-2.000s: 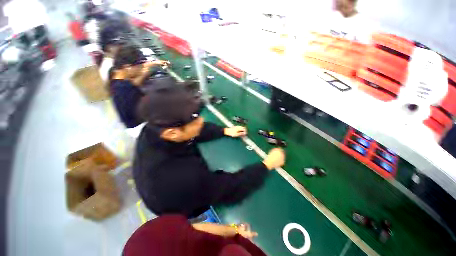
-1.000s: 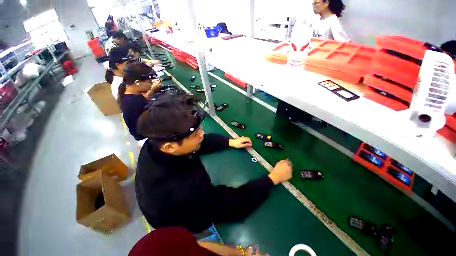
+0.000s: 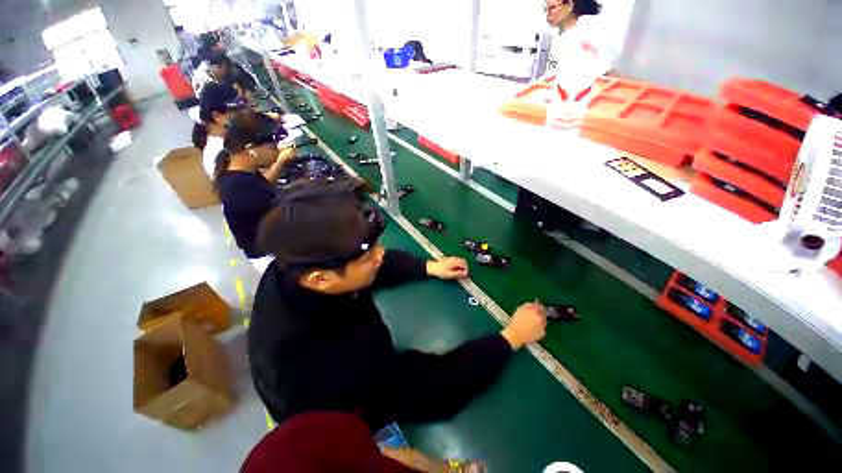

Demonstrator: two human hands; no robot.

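My left hand (image 3: 469, 466) is small, blurred and cut off at the bottom edge, beyond my maroon sleeve (image 3: 309, 448) and a yellow wristband. Its fingers and anything in them cannot be made out. My right hand is out of the picture. A white ring, perhaps a tape roll (image 3: 561, 468), is cut off at the bottom edge to the right of my hand. Black keypad phones (image 3: 645, 401) lie on the green line surface. One phone (image 3: 561, 312) is beside the hand of the worker in black.
A worker in black (image 3: 332, 342) sits at the green bench (image 3: 499, 406) to my left, others beyond. A white shelf (image 3: 554, 171) holds red trays (image 3: 646, 115) and a flat dark frame (image 3: 644, 178). Open cardboard boxes (image 3: 185, 374) stand on the floor. A person stands behind the shelf.
My view has shifted slightly. My left hand and the white ring are lower and more cut off. The phone near the neighbour's hand is now closer to it, and other phones appear farther left.
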